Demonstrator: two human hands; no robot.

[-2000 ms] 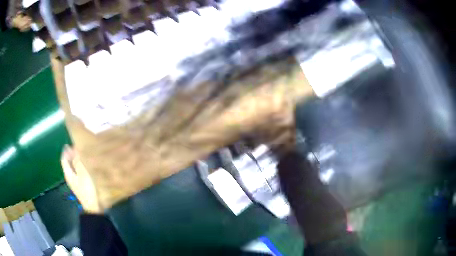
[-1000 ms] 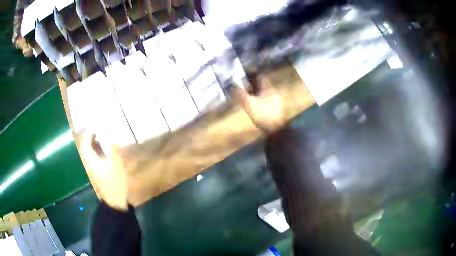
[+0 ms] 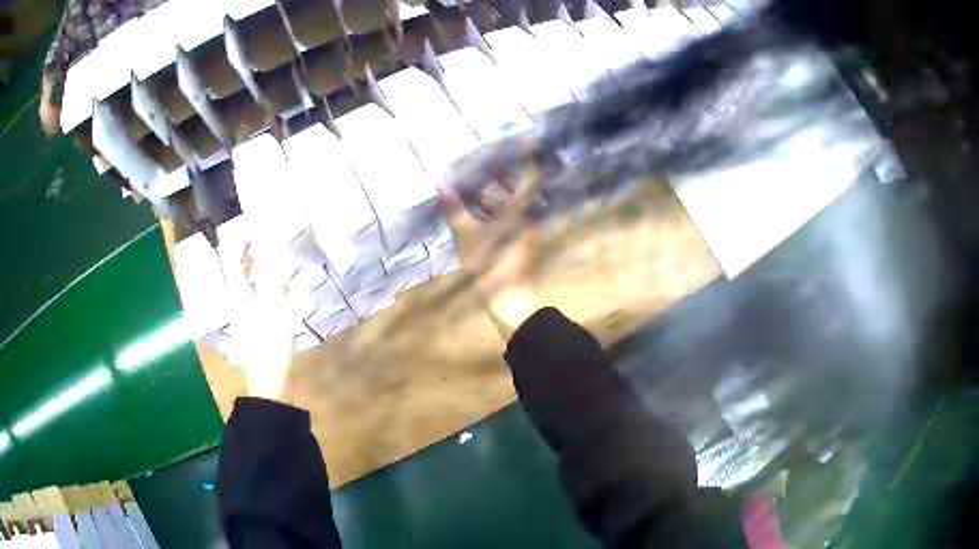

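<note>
White boxes (image 3: 413, 145) lie in an overlapping row across a tan-brown board (image 3: 408, 397), some with raised end flaps. My left hand (image 3: 263, 316), overexposed, lies on the near edge of the row towards its left end. My right hand (image 3: 499, 241), blurred, is at the near side of the row around mid-board, fingers over or against the boxes. Whether either hand grips boxes is unclear. Smear hides the row's right part.
More white boxes with upright flaps and dark insides (image 3: 215, 107) stand behind. A white sheet or box surface (image 3: 768, 204) lies at the board's right. Shiny green surface (image 3: 107, 322) is at left, grey-white boxes (image 3: 102, 525) at lower left, a pink item (image 3: 762, 523) at lower right.
My right hand has moved left and onto the row's near side; my left hand has come up from the board's near left edge onto the boxes. The view has shifted.
</note>
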